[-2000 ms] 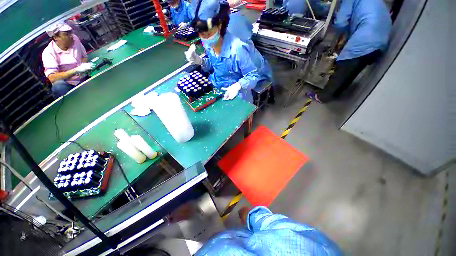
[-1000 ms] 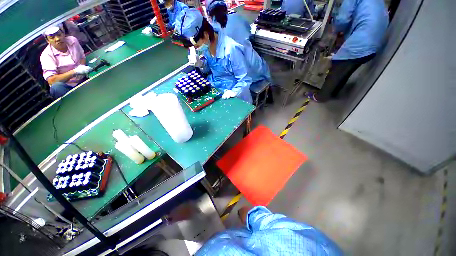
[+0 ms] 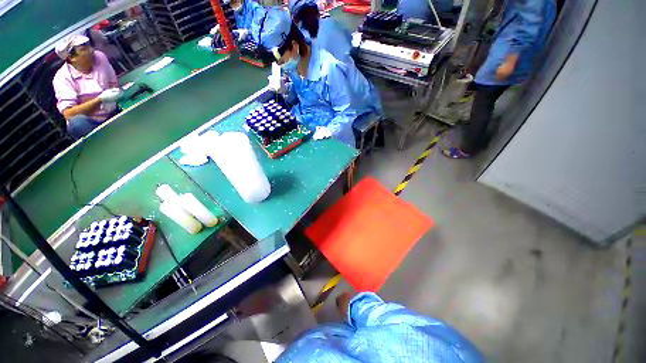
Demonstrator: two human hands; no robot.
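A sliver of what looks like my left hand [image 3: 343, 305] shows beside a blue cuff at the bottom centre; its fingers and any hold cannot be made out. My right hand is not in view. Nearest in front, an orange-red square sheet [image 3: 370, 234] lies beyond the cuff, beside the bench. A white tub [image 3: 243, 169] is on the green bench. Slim cream bottles [image 3: 185, 213] are together left of it. A board with capacitors [image 3: 108, 248] sits at the left, with a red edge. White gloves or wipes [image 3: 193, 150] lie behind the tub.
A dark monitor-like slab [image 3: 212, 287] borders the bench's near side. A seated worker [image 3: 326, 88] in blue has a second capacitor board [image 3: 273, 124] in front. Another person in pink [image 3: 85, 85] sits across the conveyor [image 3: 145, 124]. A person [image 3: 513, 64] stands by the grey panel [image 3: 574, 135].
The standing person at the upper right has straightened and turned, with a bare forearm or hand now showing. The pink-clad person's head has turned. My cuff has stayed in place.
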